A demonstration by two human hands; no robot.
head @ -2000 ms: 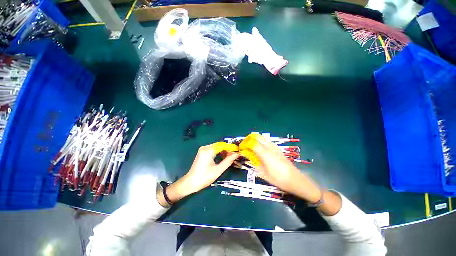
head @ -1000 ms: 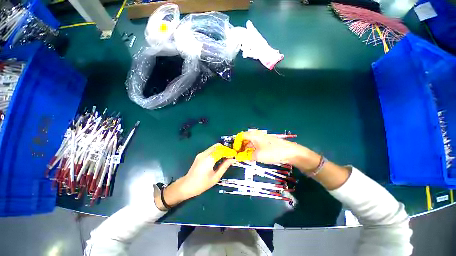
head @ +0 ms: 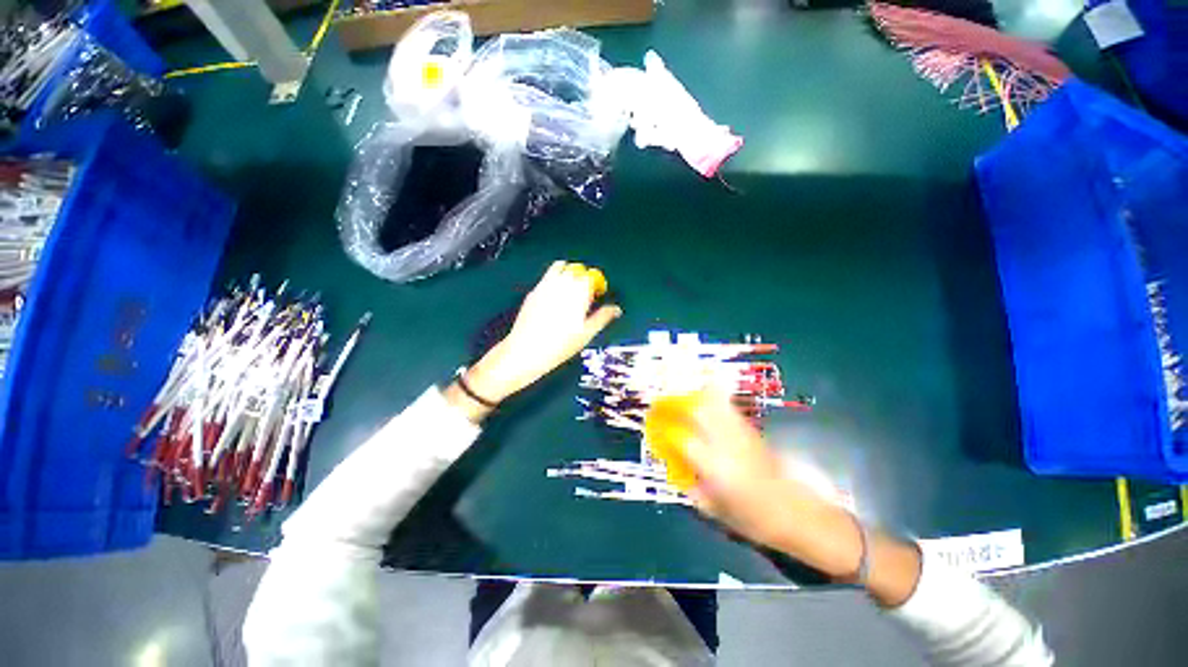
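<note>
My left hand (head: 550,328), with yellow finger covers, is above the mat near the small black parts, which are mostly hidden under the arm. Its fingers are curled and whether they hold anything cannot be seen. My right hand (head: 710,456), blurred, is low over a loose stack of white wire pieces with dark red ends (head: 651,358). Its yellow-covered fingertips point down among the pieces; whether they grip one is unclear. Another pile of such wire pieces (head: 248,391) lies to the left, beside the blue bin.
Blue bins stand left (head: 117,326) and right (head: 1062,287). A clear plastic bag (head: 371,215) with dark contents and a white glove (head: 678,124) lie behind my hands. A pink-red wire bundle (head: 971,52) is at the far right. A paper label (head: 977,553) lies at the front edge.
My hands, together a second ago over the wire stack, are now apart. The left has moved up and left toward the black parts; the right has moved down over the stack.
</note>
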